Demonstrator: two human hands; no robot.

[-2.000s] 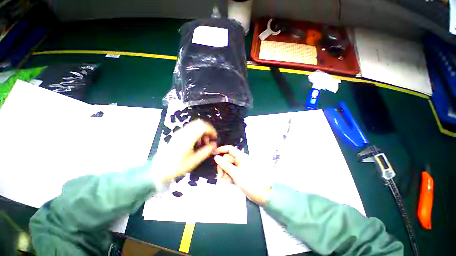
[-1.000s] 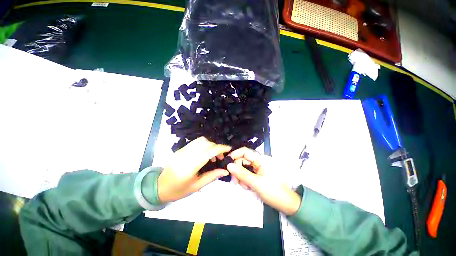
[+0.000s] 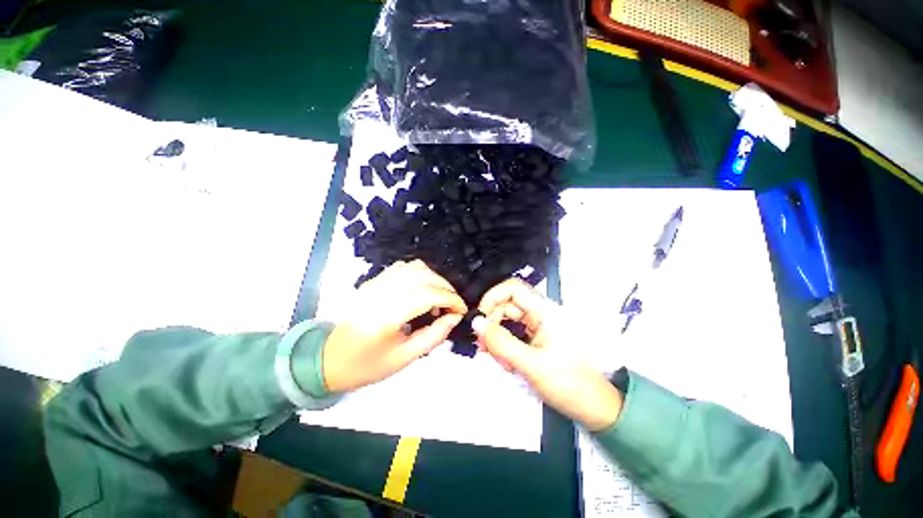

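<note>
Many small black parts (image 3: 460, 218) lie in a loose pile on a white paper sheet (image 3: 445, 405). My left hand (image 3: 395, 324) and my right hand (image 3: 541, 349) meet at the near edge of the pile. Their fingertips are pinched around a small black part (image 3: 472, 318), mostly hidden by the fingers and hard to tell from the dark pile behind. A large clear bag of black parts (image 3: 486, 76) stands behind the pile. A few dark pieces (image 3: 170, 150) lie on the left sheet (image 3: 152, 253).
The right sheet (image 3: 688, 314) bears a pen (image 3: 668, 235). Beyond it are a blue tool (image 3: 798, 238), a calliper (image 3: 851, 349) and an orange-handled cutter (image 3: 897, 425). A small blue bottle (image 3: 738, 157), a black strip (image 3: 670, 111) and a red-brown tray (image 3: 800, 86) are at the back right.
The view has tilted down and closer, so the bag and tray sit higher in the picture. My hands have come from over the pile to its near edge, fingertips still together.
</note>
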